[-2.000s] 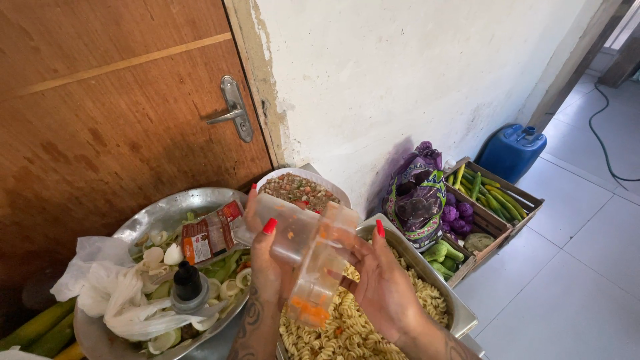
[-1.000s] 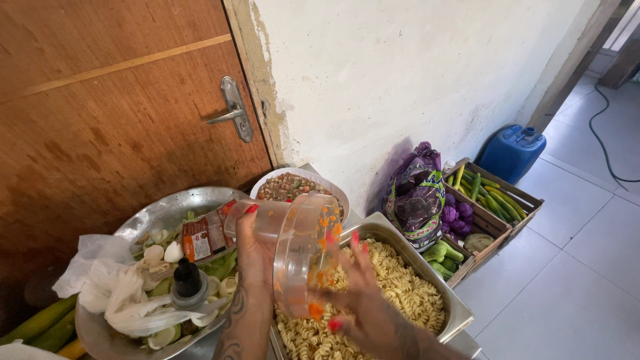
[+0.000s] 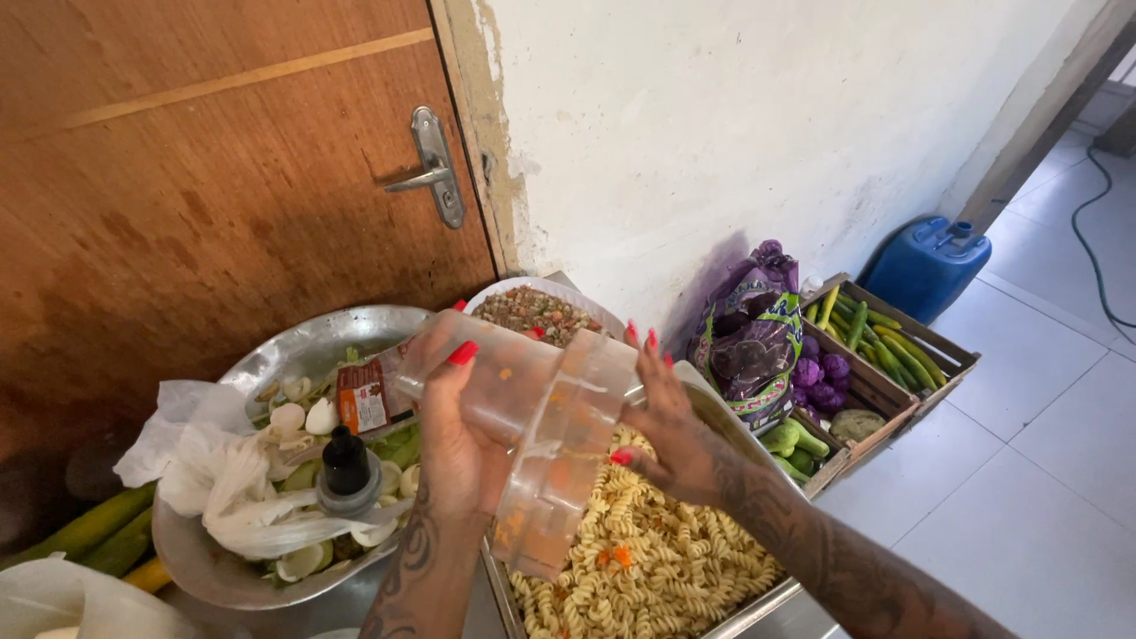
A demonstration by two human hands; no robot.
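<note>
My left hand grips a clear plastic food-processor bowl by its narrower part, the wide end tilted toward the lower right. Orange bits cling to its wall. Beside the wide end is my right hand, fingers spread; whether its fingertips touch the rim is unclear. Beneath both lies a metal tray of spiral pasta with a few orange shreds on top. Behind the bowl stands a white dish of chopped, mixed food, partly hidden by my left hand and the bowl.
An aluminium basin at left holds vegetable scraps, a plastic bag, a packet and a black-topped part. Wooden crates of vegetables, a purple bag and a blue jerrycan stand at right, by the wall.
The bowl has turned in my left hand, its opening facing away from view now. My right hand has drawn back from the bowl's mouth, where it was a second ago. Orange shreds now show on the pasta.
</note>
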